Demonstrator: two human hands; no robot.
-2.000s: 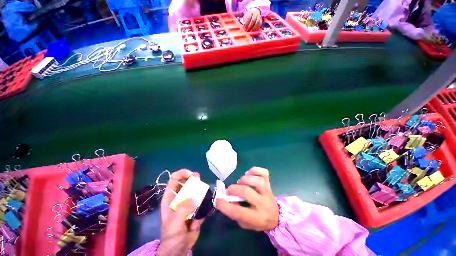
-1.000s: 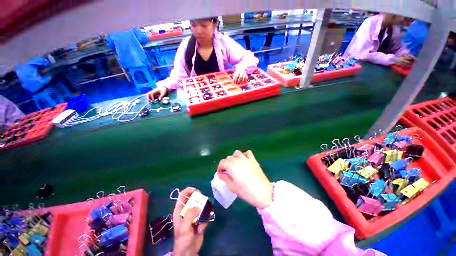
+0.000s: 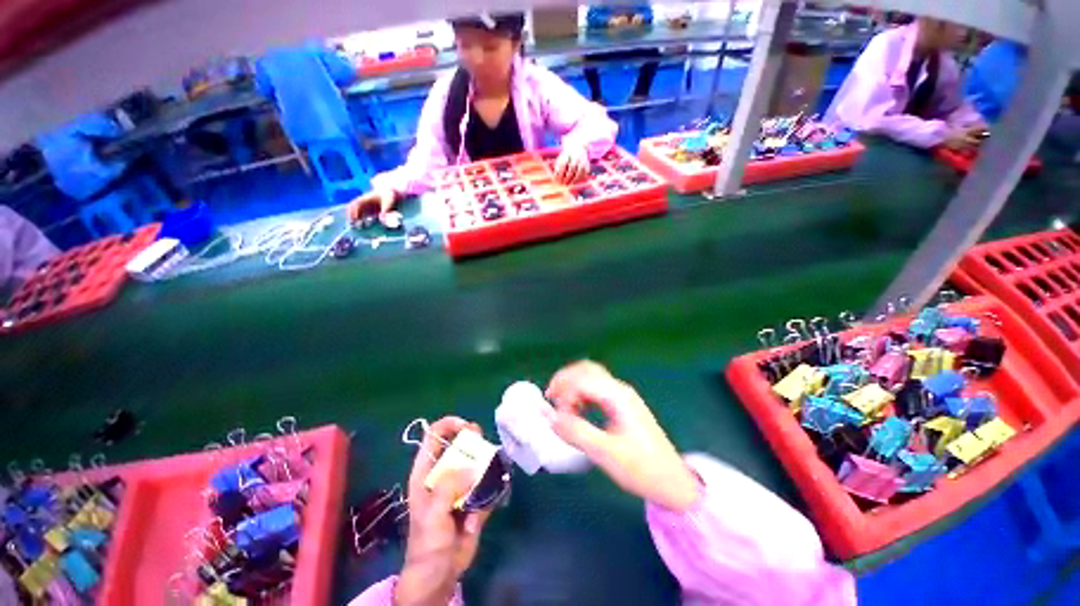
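Note:
My left hand (image 3: 436,521) holds a pale yellow binder clip (image 3: 460,459) with a wire handle sticking up. The clip is clamped on a small dark, partly shiny device body (image 3: 487,483), just above the belt. My right hand (image 3: 616,436) is right of it, fingers curled over the white bottle or cloth (image 3: 535,433); its shape is blurred. The white thing is close beside the device body; whether they touch is unclear. A black binder clip (image 3: 377,519) lies on the belt left of my left hand.
Red trays of coloured clips stand left (image 3: 326,503) and right (image 3: 829,521). Across the green belt (image 3: 557,296) are a red compartment tray (image 3: 557,223), white cables (image 3: 278,240) and a person in pink (image 3: 539,107). A grey post (image 3: 965,189) rises at the right.
From one second ago, my right hand has moved slightly right and down, and the white thing looks wider and more tilted. My left hand still holds the clip. Earlier, the white thing stood upright ahead of my hands.

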